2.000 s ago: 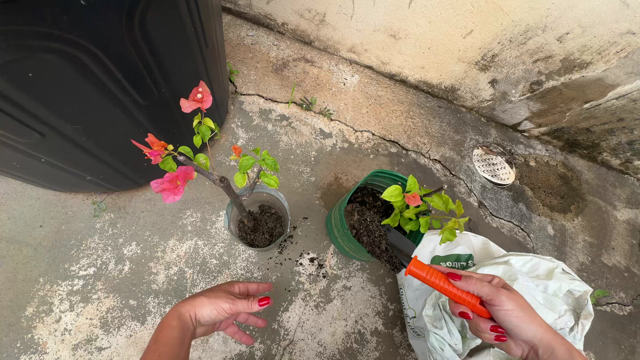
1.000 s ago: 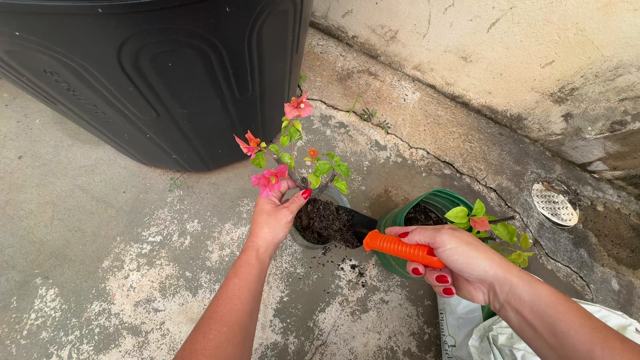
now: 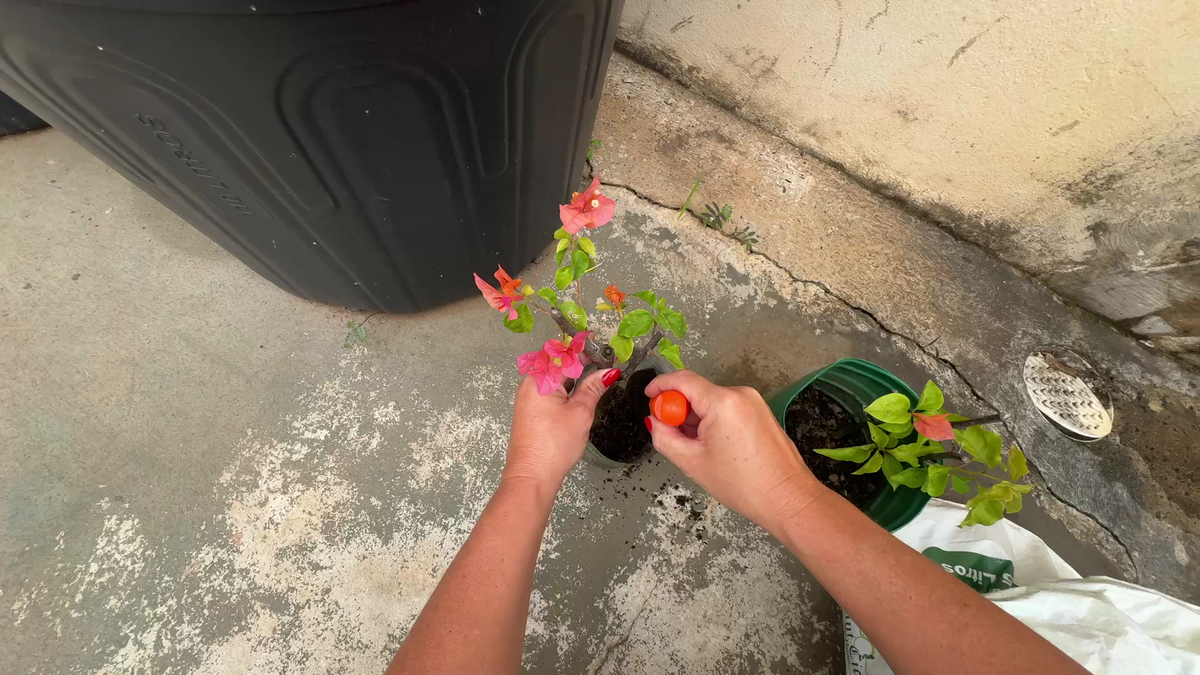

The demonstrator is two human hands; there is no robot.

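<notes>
A bougainvillea plant [image 3: 600, 352] with pink bracts stands in a grey pot [image 3: 600, 457] filled with dark soil. My left hand [image 3: 553, 422] grips its woody stem just above the pot's rim. My right hand [image 3: 727, 441] is closed around the orange handle [image 3: 669, 408] of a garden trowel, held end-on over the same pot; the blade is hidden below the hand. Just right of my right hand is a green plastic pot [image 3: 895, 375] holding soil and a second bougainvillea [image 3: 923, 445], which leans right over the rim.
A large black plastic container [image 3: 375, 169] stands behind the plants at the upper left. A white plastic bag [image 3: 1106, 619] lies at the lower right. A round drain cover [image 3: 1069, 394] is set in the cracked concrete floor [image 3: 300, 525], near the stained wall [image 3: 984, 112].
Two seconds ago my left hand was open beside the pots; it now holds the stem. The trowel has moved from the green pot to the grey pot and turned from lying flat to end-on.
</notes>
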